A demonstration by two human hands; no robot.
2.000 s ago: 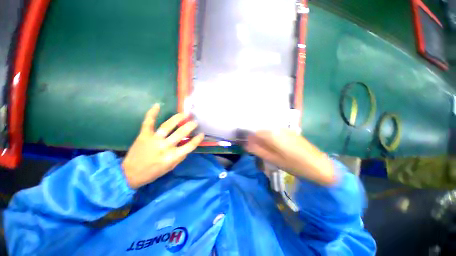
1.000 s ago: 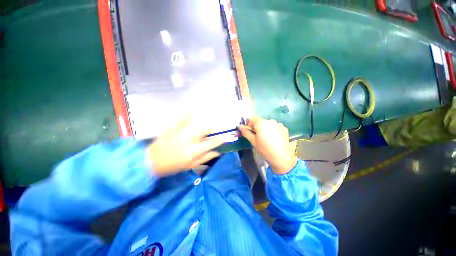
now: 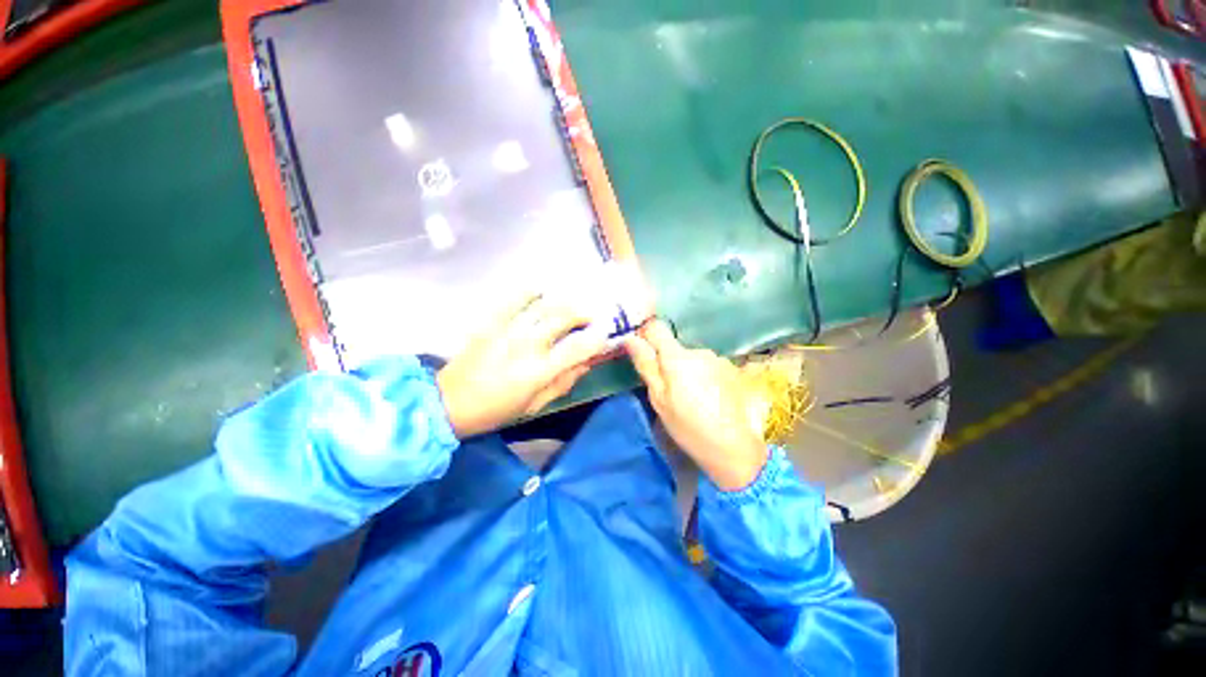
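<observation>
A grey panel (image 3: 423, 146) lies in a red-orange tray (image 3: 271, 199) at the bench's near edge, with dark detailed edges and a glare on its near part. My left hand (image 3: 522, 364) lies over the panel's near edge, its fingertips close to the near right corner. My right hand (image 3: 701, 403) is at that corner, thumb and fingers together at the edge. A short dark piece (image 3: 622, 320) shows between the fingertips of both hands; whether either hand grips it is hidden.
Two strip coils, a looser one (image 3: 860, 185) and a thicker one (image 3: 979, 218), lie on the green bench (image 3: 701, 79) at right. A whitish bucket (image 3: 913, 456) with yellow scraps (image 3: 780, 397) stands below the edge. Another person's yellow-green sleeve (image 3: 1124, 291) is at far right.
The view has shifted, so more of the bucket and its yellow scraps shows. My left hand has slid right along the near edge towards my right hand at the corner.
</observation>
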